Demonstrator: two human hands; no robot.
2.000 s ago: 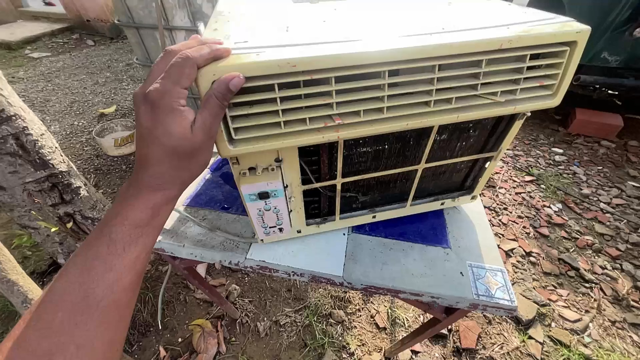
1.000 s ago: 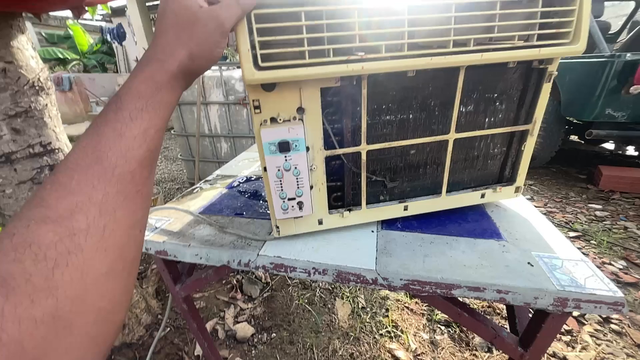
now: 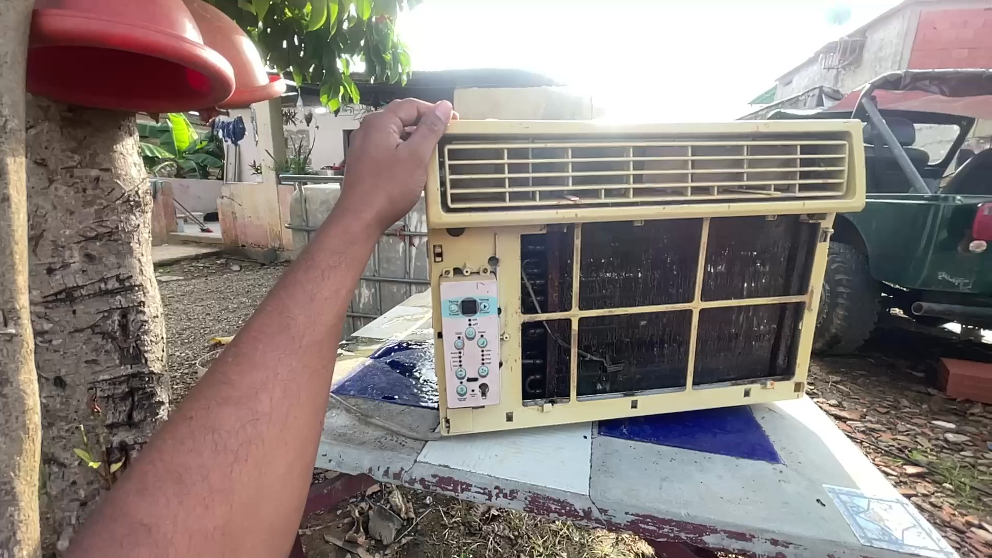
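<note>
A cream window air conditioner [image 3: 651,211] stands on a tiled concrete table [image 3: 697,496], its front towards me. My left hand [image 3: 394,159] rests on its upper left corner, fingers bent over the top edge and thumb raised along it. Louvres run across the unit's top, and dark coil fins show behind the open frame below. A control panel [image 3: 470,341] with round buttons is set at the lower left. One thin wire hangs inside the frame. A grey cord [image 3: 380,418] lies on the table at the unit's left. My right hand is out of view.
A tree trunk [image 3: 97,310] rises at the left, with red plastic basins [image 3: 128,58] beside its top. Behind the table is a caged tank [image 3: 387,271]. A green jeep [image 3: 922,225] stands at the right, near a red brick block [image 3: 965,380] on rubble-strewn ground.
The view has tilted up from above the unit to face its front. My left hand stays at the unit's upper left corner throughout.
</note>
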